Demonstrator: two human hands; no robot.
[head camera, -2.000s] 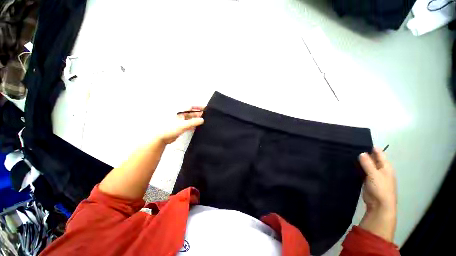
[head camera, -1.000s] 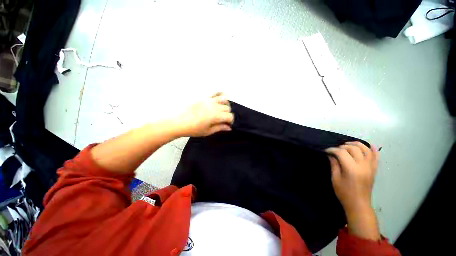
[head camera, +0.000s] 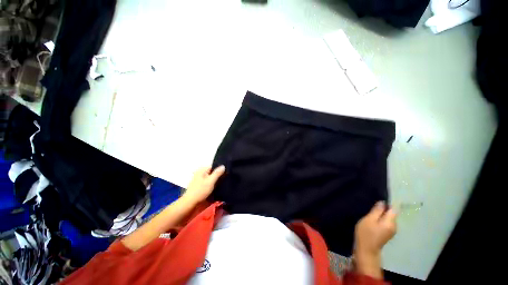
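A black garment piece (head camera: 301, 167) lies on the pale table in front of me, its wide waistband (head camera: 323, 118) at the far edge. My left hand (head camera: 205, 182) grips the garment's left side edge. My right hand (head camera: 377, 225) grips its right side edge low down. A thin pale stick, perhaps the marking pencil (head camera: 411, 206), shows faintly beside my right hand. The white card template (head camera: 351, 62) lies flat beyond the waistband.
Dark cloth lies at the far right (head camera: 390, 10) beside a white cloth (head camera: 454, 14). Black cloth (head camera: 75, 55) hangs along the left table edge, with plaid cloth (head camera: 28, 78) and striped pieces (head camera: 33, 250) beyond. A white cord (head camera: 97, 65) lies at left. Black cloth (head camera: 473, 222) is at right.
The garment's waistband was folded under my hands and now lies flat and open. Both hands have moved from the waistband down to the side edges, nearer my body.
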